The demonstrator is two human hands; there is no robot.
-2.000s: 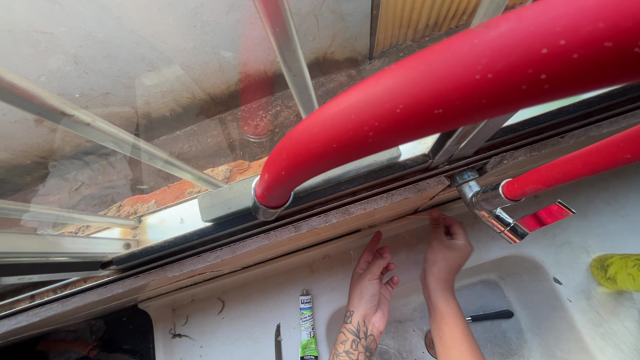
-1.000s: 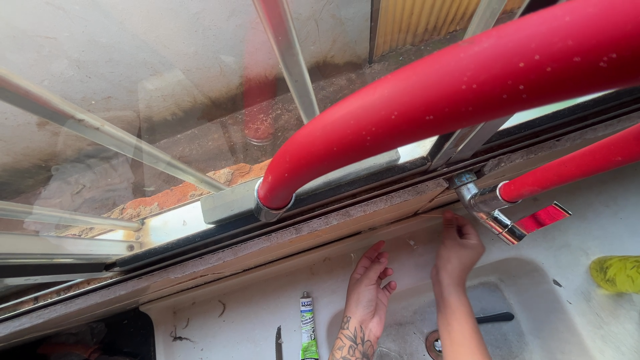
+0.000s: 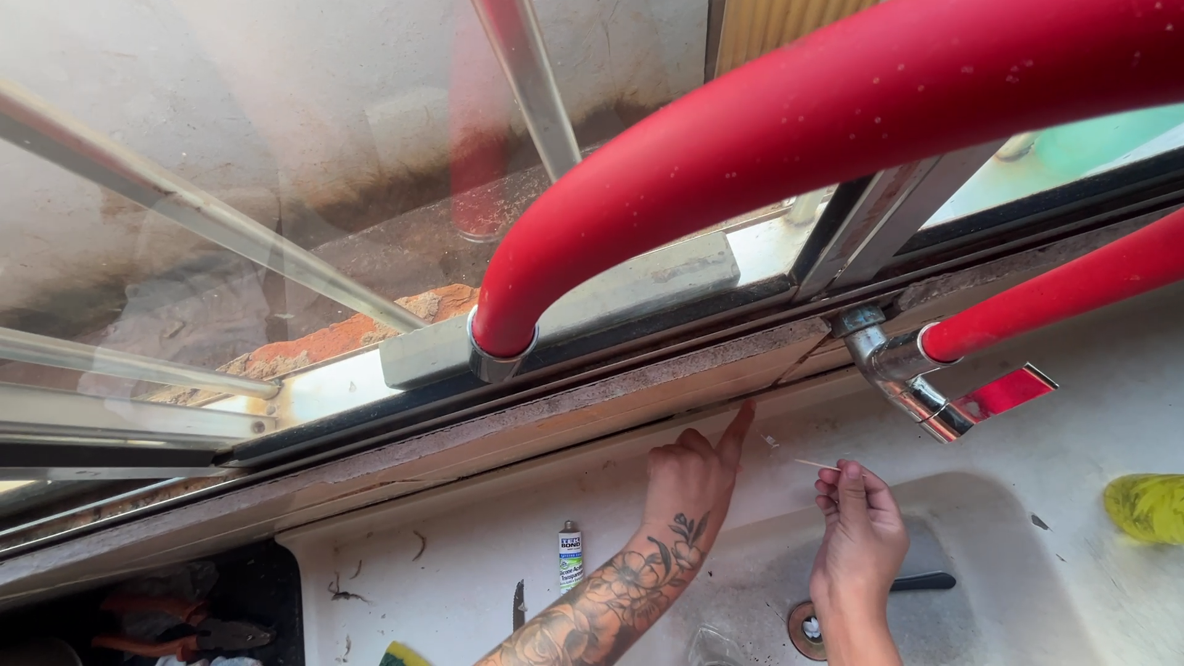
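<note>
My left hand (image 3: 694, 467), on the tattooed arm, points its index finger at the gap (image 3: 638, 428) between the sink top and the tiled ledge; nothing is seen in it. My right hand (image 3: 860, 527) pinches a thin wooden stick (image 3: 817, 464), like a toothpick, above the sink basin (image 3: 980, 555). A tube of transparent silicone (image 3: 571, 555) lies on the white sink top (image 3: 462, 546) left of the tattooed forearm. Beside it is a dark blade (image 3: 519, 606), partly hidden by the arm.
A chrome faucet (image 3: 893, 365) with a red spout (image 3: 740, 139) arches over the work. The basin holds a black handle (image 3: 923, 581) and a drain (image 3: 807, 631). Pliers with orange handles (image 3: 153, 640) lie in a black tray (image 3: 277, 592). A yellow sponge (image 3: 1147, 507) sits at right.
My left hand has reached up and right to the gap, its index finger now extended. My right hand has drawn back from the gap to above the basin, where the stick now shows.
</note>
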